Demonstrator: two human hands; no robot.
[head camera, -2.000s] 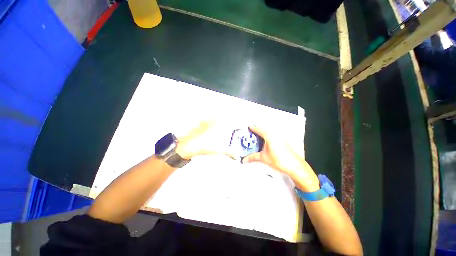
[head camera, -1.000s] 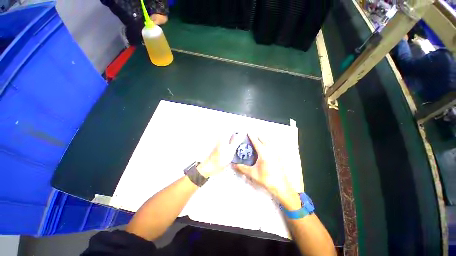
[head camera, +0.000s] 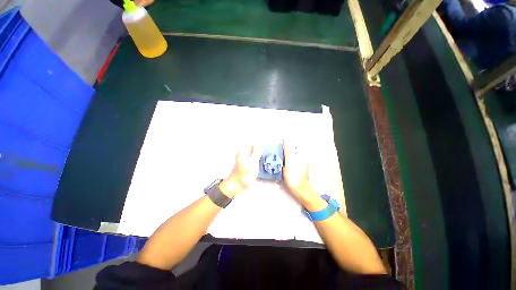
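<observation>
A small blue-grey electronic unit (head camera: 272, 162) with a round patterned middle is held over the white work sheet (head camera: 186, 153), right of the sheet's middle. My left hand (head camera: 246, 168) is at its left side and my right hand (head camera: 295, 168) is at its right side. The fingers are washed out by glare, so the exact grip is hard to see. The unit's underside is hidden.
A squeeze bottle (head camera: 145, 31) with yellow liquid stands at the bench's far left, near another person's hand. Blue crates (head camera: 34, 147) stand left. A dark green conveyor belt (head camera: 447, 170) runs right, beyond a brown edge (head camera: 387, 153) and cream frame post (head camera: 399, 37). Black items lie at the far end.
The unit has turned between my hands, and its grey body shows more now. My left hand has come in from the left to its side. The view has also shifted.
</observation>
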